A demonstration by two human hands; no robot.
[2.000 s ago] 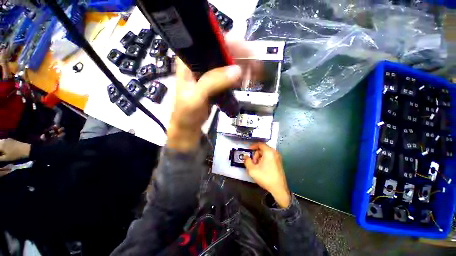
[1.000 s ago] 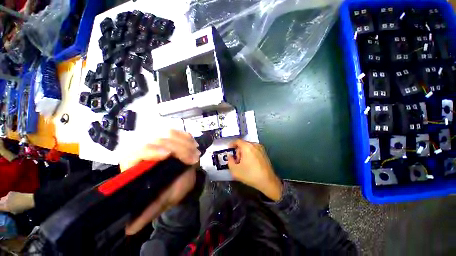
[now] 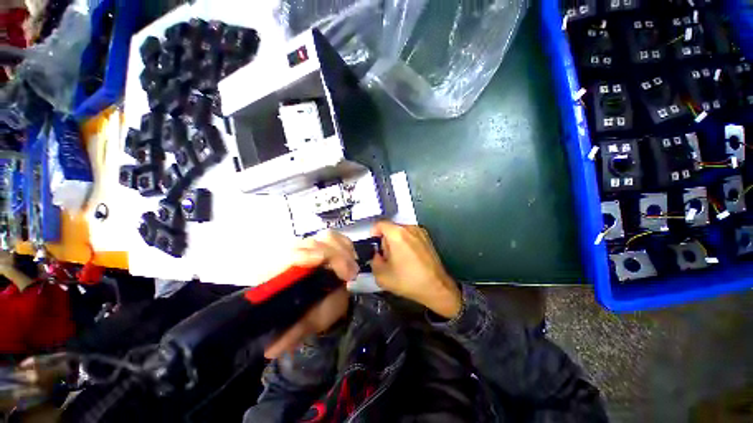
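Note:
My left hand (image 3: 329,258) is wrapped around a large black electric screwdriver with a red band (image 3: 277,285), which lies slantwise with its tip towards the upper right. My right hand (image 3: 413,266) has its fingertips together at the screwdriver's tip, on a small black housing (image 3: 369,248) that is mostly hidden by the fingers and the tool. Both hands are over the near end of the white plate (image 3: 402,198), in front of the white screw feeder (image 3: 289,169). The module in the housing cannot be seen.
A blue tray (image 3: 588,198) at the right holds rows of black housings and silver square modules with wires. Black finished units (image 3: 177,140) lie clustered on a white board (image 3: 239,240) at the left. Crumpled clear plastic (image 3: 429,74) lies behind the feeder.
The screwdriver came down from upright to a slanted, low position, and its tip moved from the feeder to my right fingertips. The view shifted, so the feeder and tray appear further left.

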